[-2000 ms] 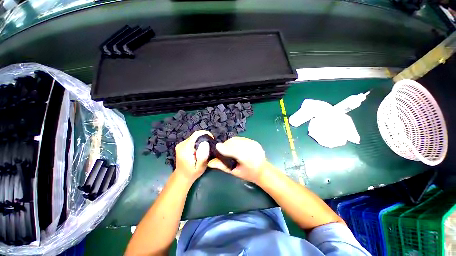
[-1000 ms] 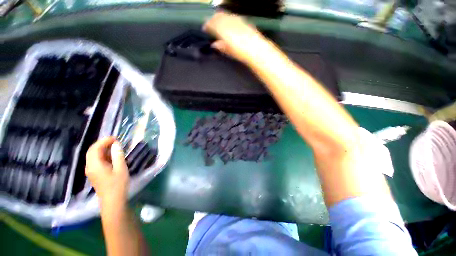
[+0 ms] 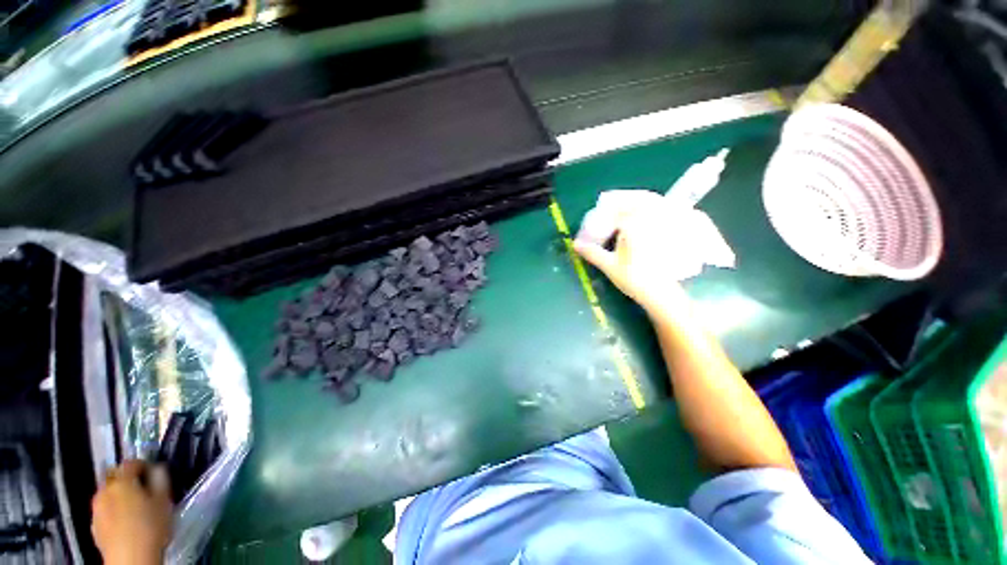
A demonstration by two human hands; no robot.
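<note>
My left hand (image 3: 133,513) is at the lower left, over the bagged carton beside some loose black moulded parts (image 3: 190,447). Its fingers are blurred, and I cannot tell if they hold a part. My right hand (image 3: 632,263) reaches to the left end of the white cloth (image 3: 690,245), its fingertips against a whitish rounded shape; its grip is unclear. A white squeeze bottle (image 3: 698,179) lies at the cloth's upper edge. Small dark pads (image 3: 381,309) lie in a loose heap. Several angled black parts (image 3: 193,144) sit on the stacked black trays (image 3: 353,144).
Clear crinkled liner (image 3: 226,375) surrounds the carton at left. A pinkish perforated basket (image 3: 850,193) stands at right. Blue crates (image 3: 812,441) and green crates (image 3: 900,430) are below the bench at lower right. A yellow line (image 3: 596,304) crosses the green bench. A small white object (image 3: 328,537) is near the front edge.
The view has shifted and turned. My hands were together on a black part, then my right hand reached to the tray's parts. It has since come back to the cloth; my left hand stays at the carton.
</note>
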